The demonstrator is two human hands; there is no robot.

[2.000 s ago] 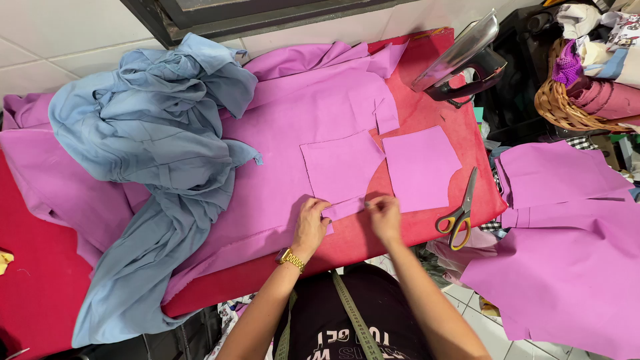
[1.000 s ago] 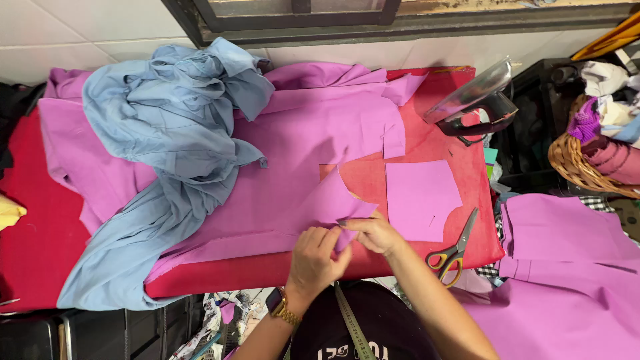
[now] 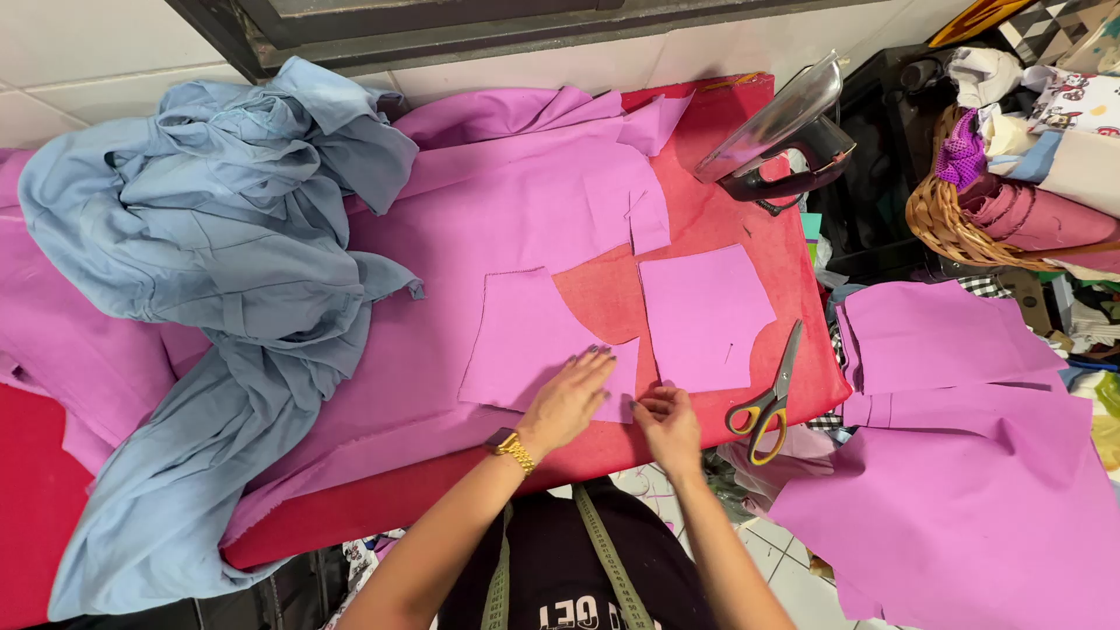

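Note:
A cut piece of purple fabric [image 3: 516, 341] lies flat near the front of the red-covered table, partly over a larger purple cloth [image 3: 411, 367]. Spread on its right part is my left hand [image 3: 573, 394], palm down, with a gold-banded watch at the wrist. My right hand [image 3: 668, 424] is at that piece's lower right corner, thumb and fingertips together; whether they pinch the edge is unclear. Just above it lies a second cut piece [image 3: 704, 319] with a pin in it. Scissors with black and yellow handles [image 3: 770, 402] rest to the right, blades slightly apart.
A clothes iron [image 3: 779, 140] stands tilted at the table's back right. Crumpled blue fabric [image 3: 236, 219] covers much of the left side. More purple pieces [image 3: 954, 472] lie to the right, below a wicker basket [image 3: 941, 214] of cloth. A tape measure [image 3: 608, 556] hangs in front of me.
The cut piece, upright in outline two seconds ago and lifted and folded in my hands one second ago, now lies flat and turned. My left hand has opened out on it.

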